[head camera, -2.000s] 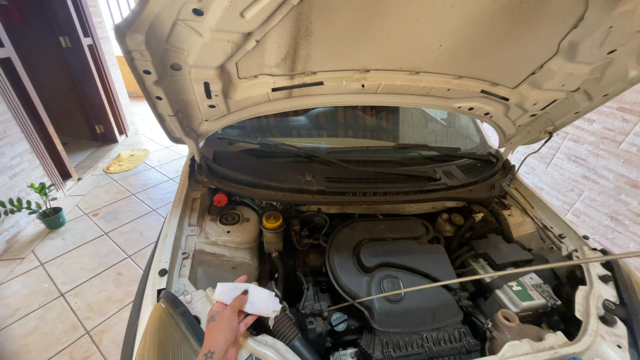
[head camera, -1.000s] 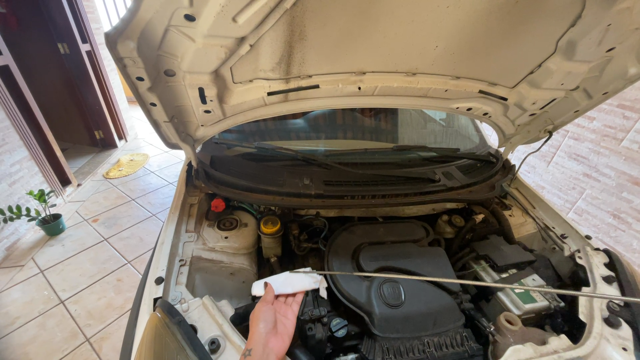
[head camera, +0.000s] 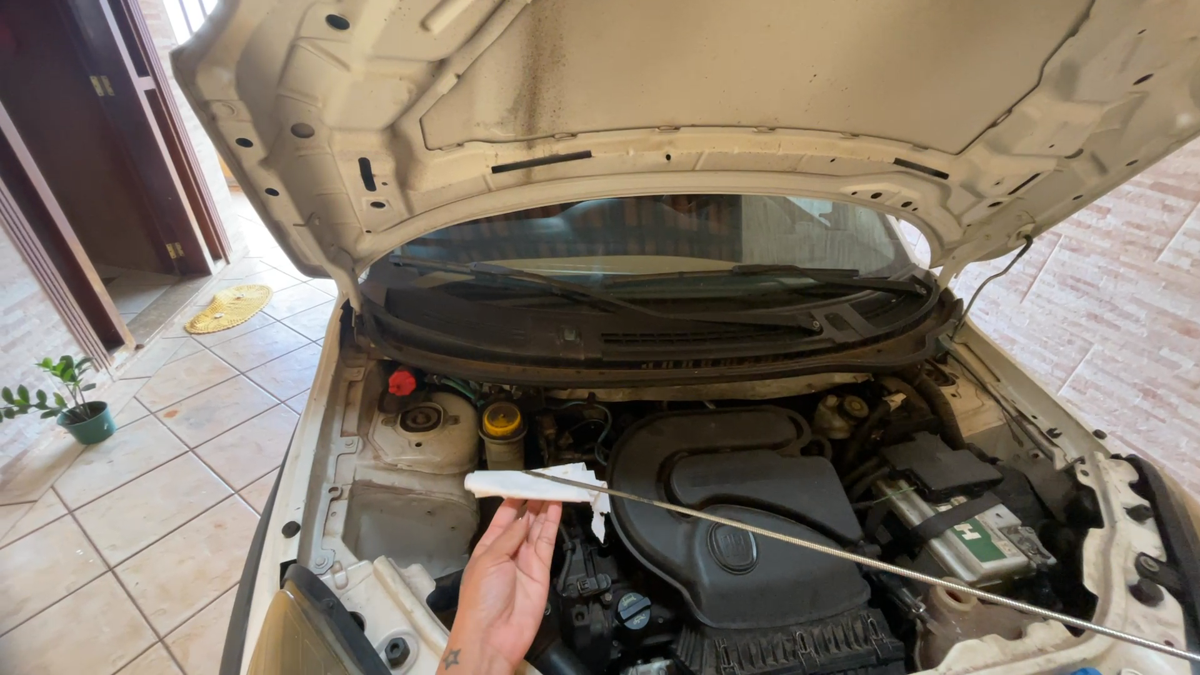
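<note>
My left hand (head camera: 511, 572) comes up from the bottom of the view, palm up, its fingers under a folded white paper towel (head camera: 534, 484). The tip of a long, thin metal dipstick (head camera: 844, 555) lies on the towel. From there the dipstick runs over the black plastic engine cover (head camera: 741, 525) to the lower right edge of the view. My right hand is outside the view. Behind the towel stands a reservoir with a yellow cap (head camera: 503, 421); a dark oil filler cap (head camera: 634, 610) sits right of my left wrist.
Above the engine bay is the raised white hood (head camera: 750, 75). The car battery (head camera: 966, 534) is at the right, a headlight (head camera: 300, 628) at the lower left. On the tiled floor at left are a potted plant (head camera: 87, 423) and a yellow mat (head camera: 230, 308), near a dark doorway.
My left hand and the towel have moved up and to the right from two seconds ago. The dipstick has changed its slant; its left end now points up toward the towel.
</note>
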